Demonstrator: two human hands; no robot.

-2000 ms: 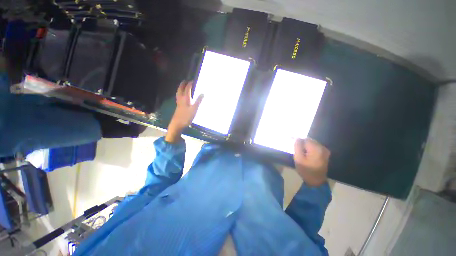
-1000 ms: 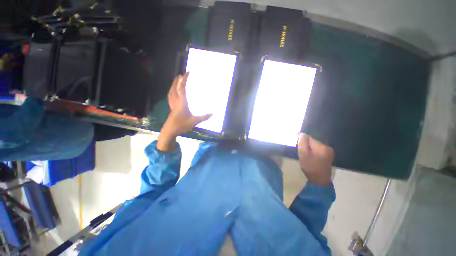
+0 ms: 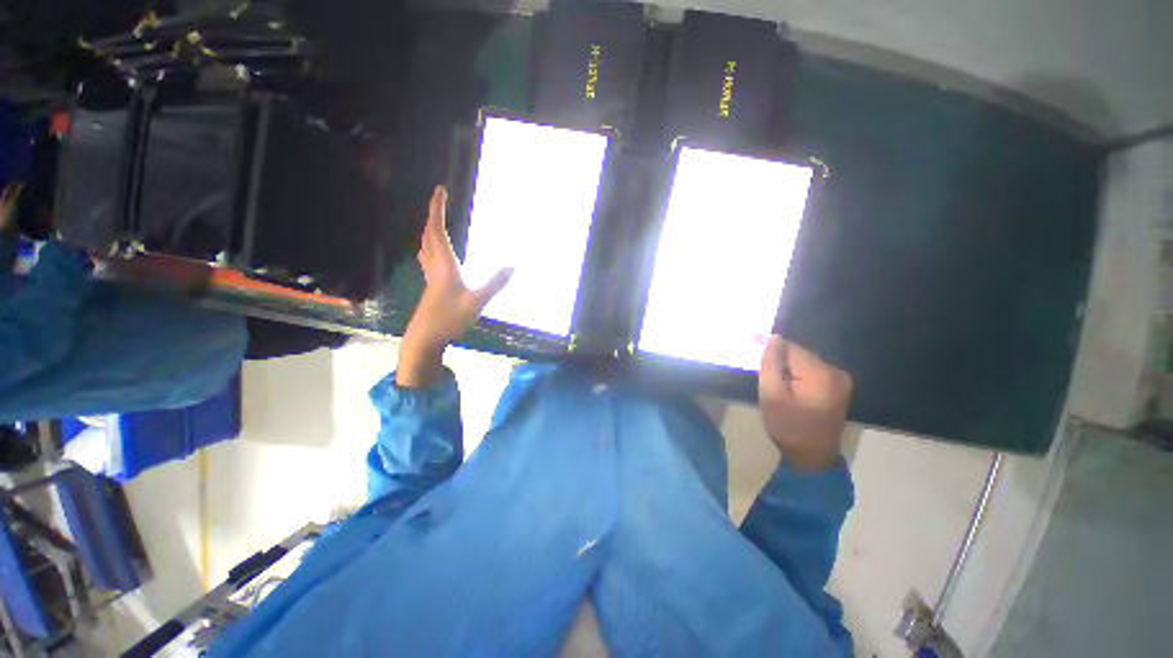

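Two tablets under test lie side by side on the green bench mat point(image 3: 952, 270), both screens glaring white: the left tablet point(image 3: 538, 219) and the right tablet point(image 3: 727, 257). My left hand point(image 3: 448, 283) is spread at the left tablet's left edge, its thumb over the lower left of the screen, holding nothing. My right hand point(image 3: 804, 396) is curled at the right tablet's lower right corner, with a fingertip at the screen. Whether it touches the glass cannot be told. Small shiny spots show at the tablet corners.
Beyond them lie two dark tablets with yellow text, a left one point(image 3: 589, 64) and a right one point(image 3: 727, 80). Racked dark tablets point(image 3: 193, 167) stand at the left, behind an orange-red edge strip point(image 3: 290, 289). A neighbouring person's blue sleeve point(image 3: 129, 341) and a blue bin point(image 3: 180, 424) are at lower left.
My left hand has moved off the left screen towards its left edge, fingers straighter. My right hand stays at the right tablet's lower corner. The whole view has shifted since the oldest frame.
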